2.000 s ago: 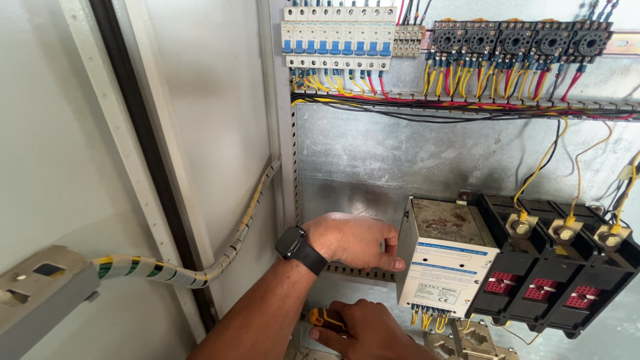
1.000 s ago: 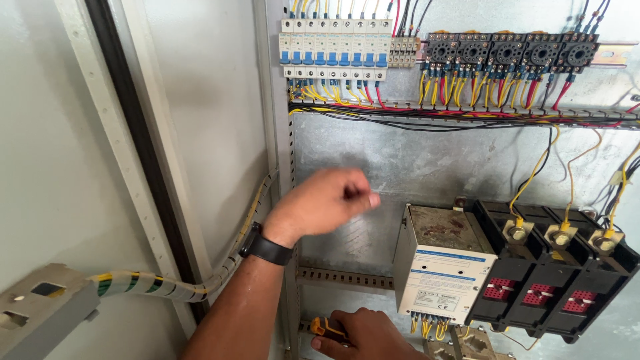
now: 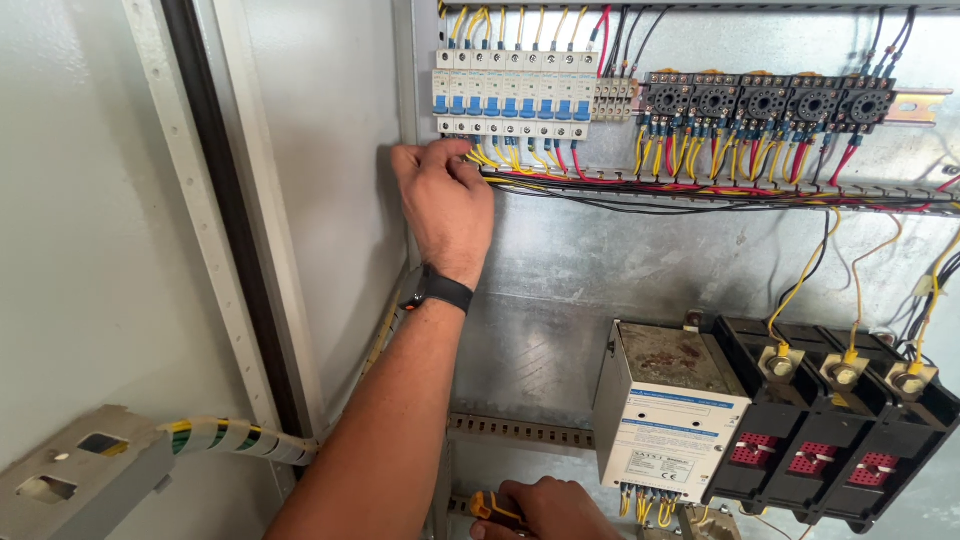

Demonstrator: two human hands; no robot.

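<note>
My left hand (image 3: 448, 199), with a black watch on its wrist, is raised to the yellow wires (image 3: 487, 156) under the left end of a row of miniature circuit breakers (image 3: 511, 94) with blue levers. Its fingertips touch or nearly touch the wires; whether they pinch one cannot be told. Low in the view, my right hand (image 3: 551, 510) is closed around the yellow-and-black handle of a hand tool (image 3: 495, 508), probably a screwdriver; its tip is hidden. A white control unit (image 3: 667, 427) with wires at its bottom stands to the right of that hand.
Black relay sockets (image 3: 765, 101) sit right of the breakers, above slotted wire duct (image 3: 690, 191) packed with wires. A large black switch unit (image 3: 817, 427) with bolted terminals is at lower right. At left are the grey cabinet door (image 3: 97, 225), a wrapped cable bundle (image 3: 232, 439) and a metal box (image 3: 82, 472).
My left hand has moved from beside the white control unit up to the wires under the breakers. My right hand has stayed low with the tool.
</note>
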